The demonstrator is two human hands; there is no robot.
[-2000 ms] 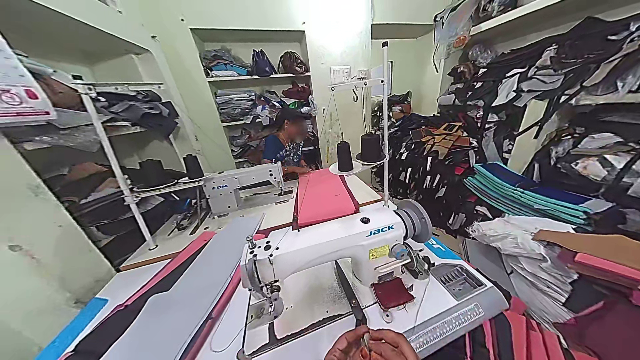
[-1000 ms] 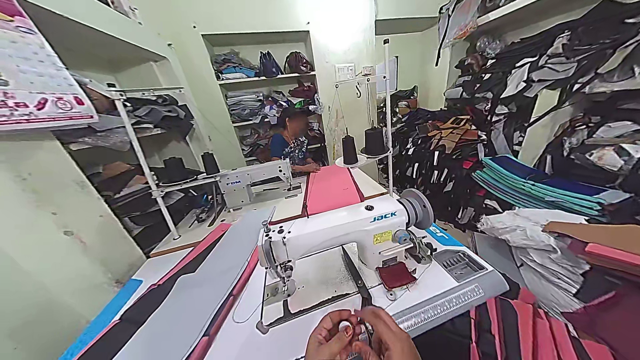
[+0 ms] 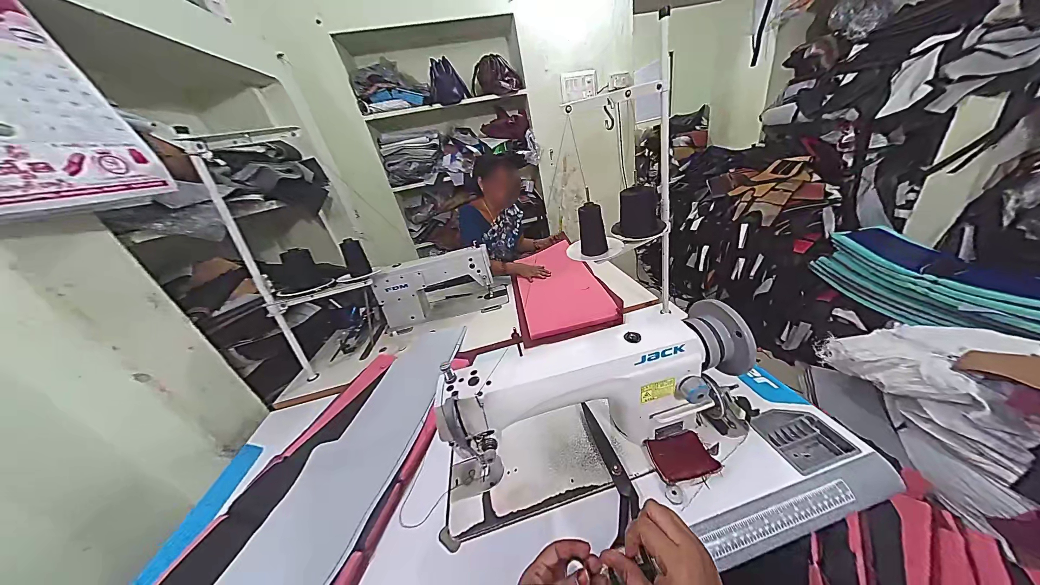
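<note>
At the bottom edge, my left hand (image 3: 559,562) pinches a small pale object (image 3: 575,566), mostly hidden by fingers. My right hand (image 3: 665,546) is beside it, its fingertips meeting at the same object; a dark part shows between its fingers. Black-handled scissors (image 3: 605,453) lie on the bed of a white Jack sewing machine (image 3: 569,375), their handles reaching to my right hand. A small round metal piece, perhaps a bobbin (image 3: 673,494), lies by a dark red fabric pad (image 3: 682,457) at the machine's base. White thread lies left of the needle area.
Grey, black and pink panels (image 3: 349,455) cover the table's left side. Beyond, a person (image 3: 496,207) sits by an FDM machine (image 3: 431,284), hands on pink panels (image 3: 565,292). Black thread cones (image 3: 638,213) stand behind my machine. Teal-edged panels (image 3: 926,272) and white cloth (image 3: 942,406) are at right.
My left hand shows lower in the view than one second ago, and the fingers of both hands have shifted around the small object. The scissors and red pad have stayed in place on the machine.
</note>
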